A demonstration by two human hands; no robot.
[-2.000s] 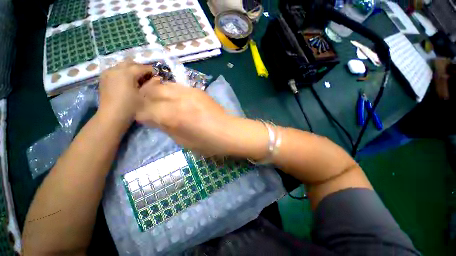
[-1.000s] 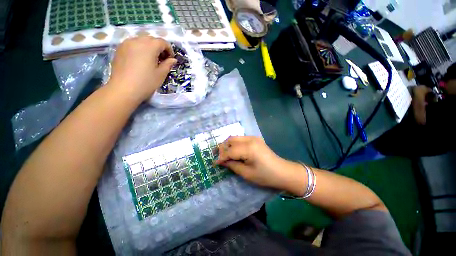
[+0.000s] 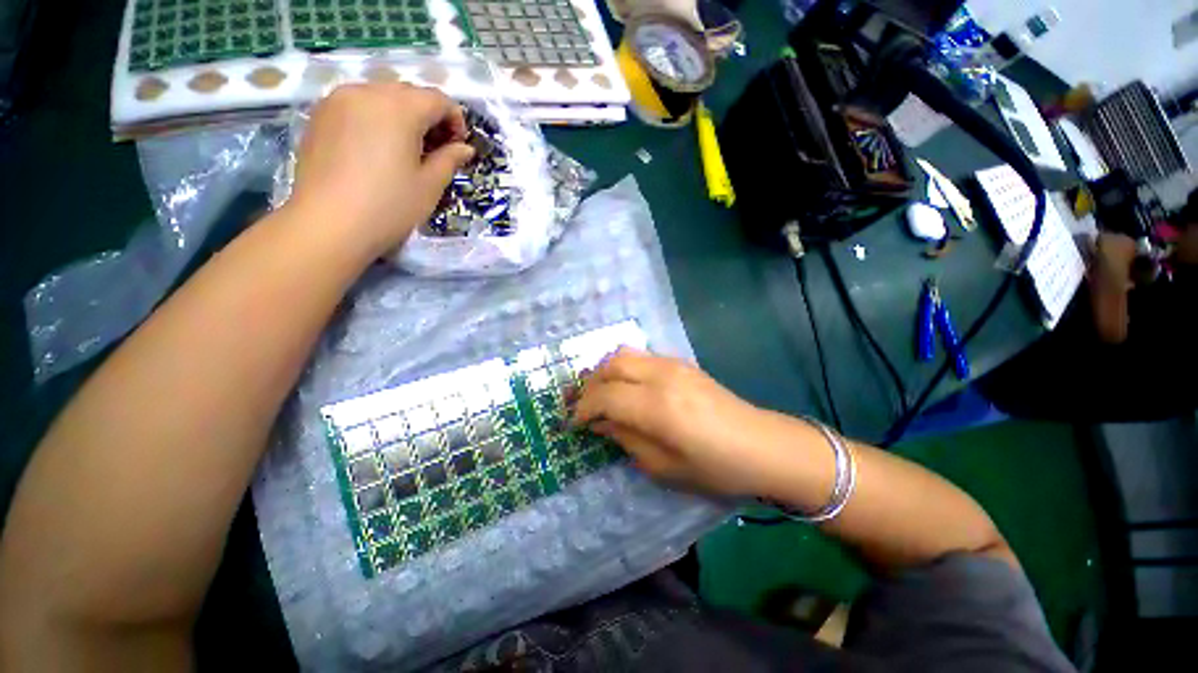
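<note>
The green PCB panel (image 3: 434, 529) lies on bubble wrap (image 3: 552, 539). Bright silvery shielding cans cover the far rows of both sections; nearer units show green and gold. My right hand (image 3: 664, 418) is over the right section, fingertips bent together at the board; I cannot tell whether a can is between them. My left hand (image 3: 375, 155) is at the left rim of the open bag of shields (image 3: 480, 197), thumb and fingers curled together over the heap; whether they pinch a piece cannot be seen.
White trays (image 3: 210, 90) with green panels lie at the far left. A tape roll (image 3: 664, 59) and yellow knife (image 3: 712, 155) are beyond. A black box (image 3: 808, 145) with cables, blue pliers (image 3: 941, 331) and a white item (image 3: 925, 220) are right. Another person's hand (image 3: 1114, 276) shows far right.
Both hands were together at the bag; my right hand has since come down to the panel's right section. My left hand stays at the bag. The view has shifted, showing the heap.
</note>
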